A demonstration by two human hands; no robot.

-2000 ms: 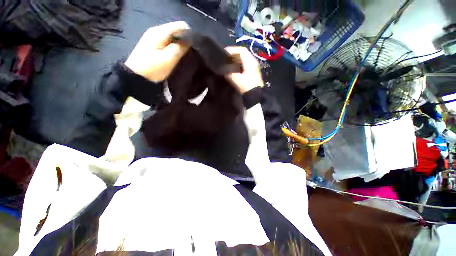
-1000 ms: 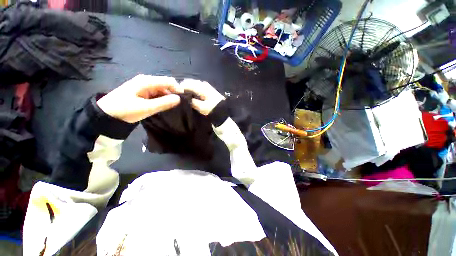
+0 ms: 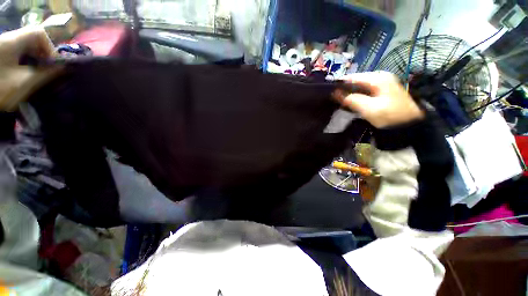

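A dark brown-black garment is stretched wide in the air in front of me, blurred, with its lower parts hanging down. My left hand is at the far left, cut off by the picture's edge, and grips the garment's upper left end. My right hand pinches its upper right end. A steam iron with an orange-brown handle stands behind and below my right hand. The garment hides much of the pressing table.
A blue lattice basket with white and red trims is beyond the garment. A wire-cage fan stands at the upper right, above white sheets and a pink bundle. Reddish and pale cloth lies at lower left.
My hands have moved far apart and up, spreading the garment that was bunched between them. My left hand went to the left edge. The view has shifted.
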